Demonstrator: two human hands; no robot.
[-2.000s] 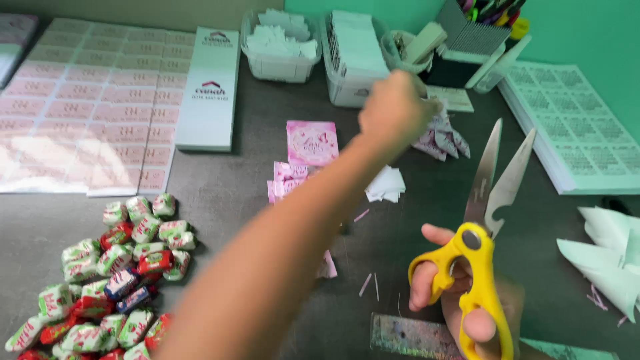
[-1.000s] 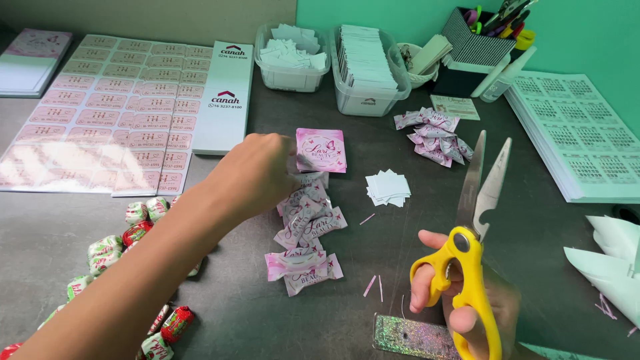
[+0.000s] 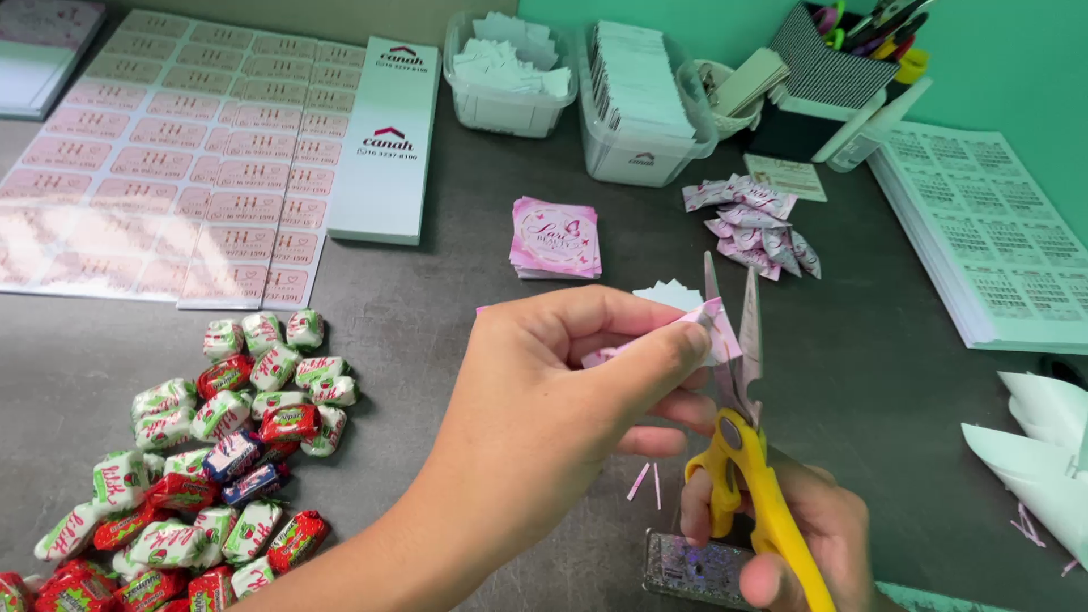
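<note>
My left hand (image 3: pixel 578 382) pinches a small pink printed packet (image 3: pixel 721 333) between thumb and fingers. The packet's outer end reaches the slightly parted blades of yellow-handled scissors (image 3: pixel 748 459), which my right hand (image 3: pixel 807 518) grips by the loops. Beyond my left hand lies a stack of pink printed cards (image 3: pixel 555 238). A pile of pink wrapped packets (image 3: pixel 752 223) sits behind the scissors. Small white paper pieces (image 3: pixel 667 294) show just past my fingers. Thin pink trimmings (image 3: pixel 644 482) lie on the dark table. My left hand hides part of the table's middle.
Wrapped candies (image 3: pixel 221 412) are heaped at left. Behind them are sticker sheets (image 3: pixel 161 161) and a long white box (image 3: pixel 385 140). Plastic tubs (image 3: pixel 648 161) with papers and a pen holder (image 3: pixel 820 64) stand at the back. Calendar sheets (image 3: pixel 990 229) lie right; a glittery phone case (image 3: pixel 693 568) is near my right hand.
My left hand has moved right from the pink packets beside the card stack to the scissors, with one packet now in its fingers. The scissor blades are closer together.
</note>
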